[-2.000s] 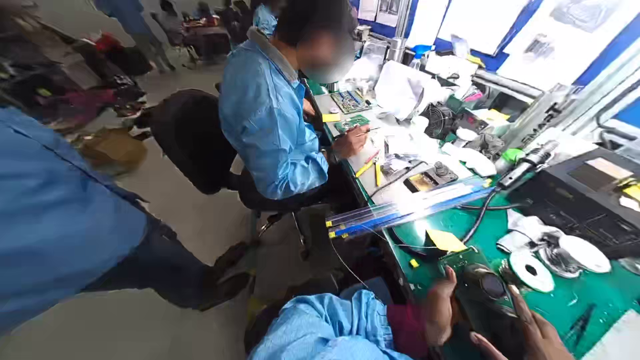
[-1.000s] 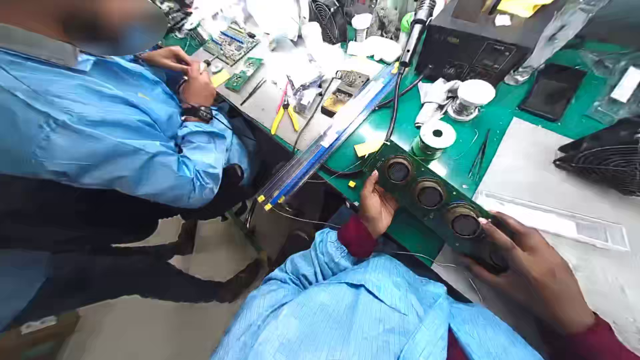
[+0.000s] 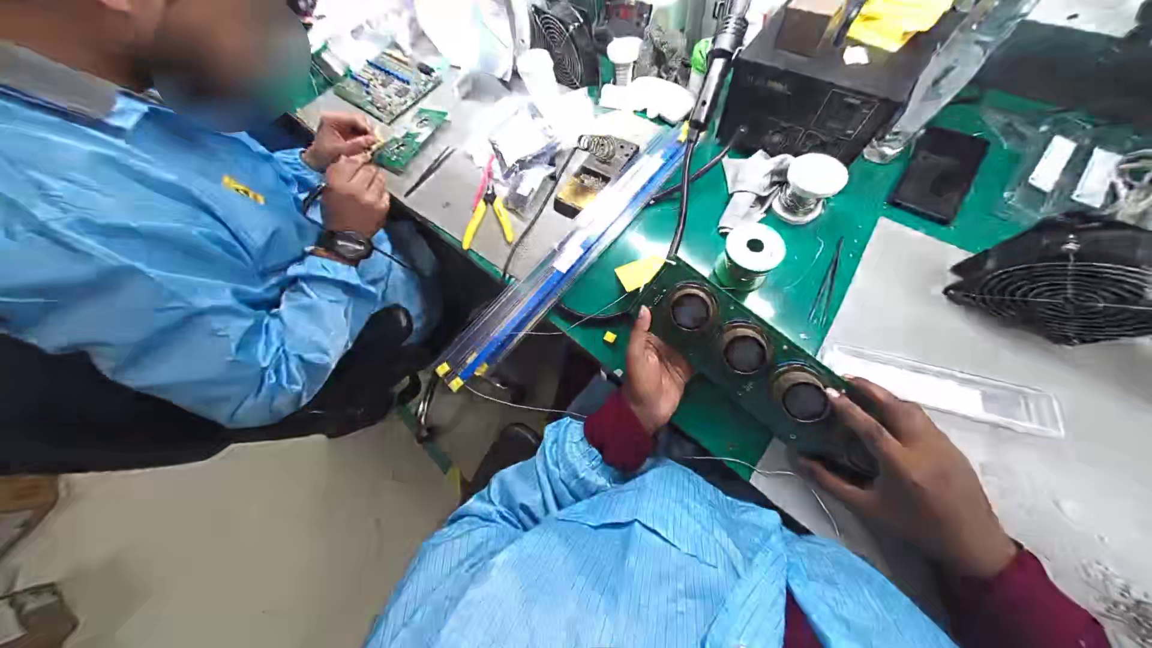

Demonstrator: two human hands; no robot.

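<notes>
A long dark green circuit board (image 3: 760, 360) with several round, copper-coloured coil parts lies slanted between my hands. My left hand (image 3: 655, 367) grips its upper left end, thumb along the edge and palm beneath. At the lower right end my right hand (image 3: 909, 468) holds the board, fingers on the top face beside the last round part and thumb at the near edge. Just beyond the board stand a solder wire spool (image 3: 752, 256) and, behind it, a second spool (image 3: 810, 187). Tweezers (image 3: 826, 281) lie on the green mat to the right of the spools.
Clear plastic tubes (image 3: 576, 252) jut over the table edge. Left of them lie yellow-handled cutters (image 3: 487, 216) and a soldering iron stand (image 3: 596, 175). A black station box (image 3: 814, 94), a phone-like dark slab (image 3: 939, 175) and a black fan (image 3: 1066, 279) stand beyond. A co-worker's hands (image 3: 355, 180) hold a small board at left.
The view has swung far toward the bench. Two seconds ago my hands held the board nearer the bench's right part of the picture; its row of round parts now shows fully. My hands keep hold of it.
</notes>
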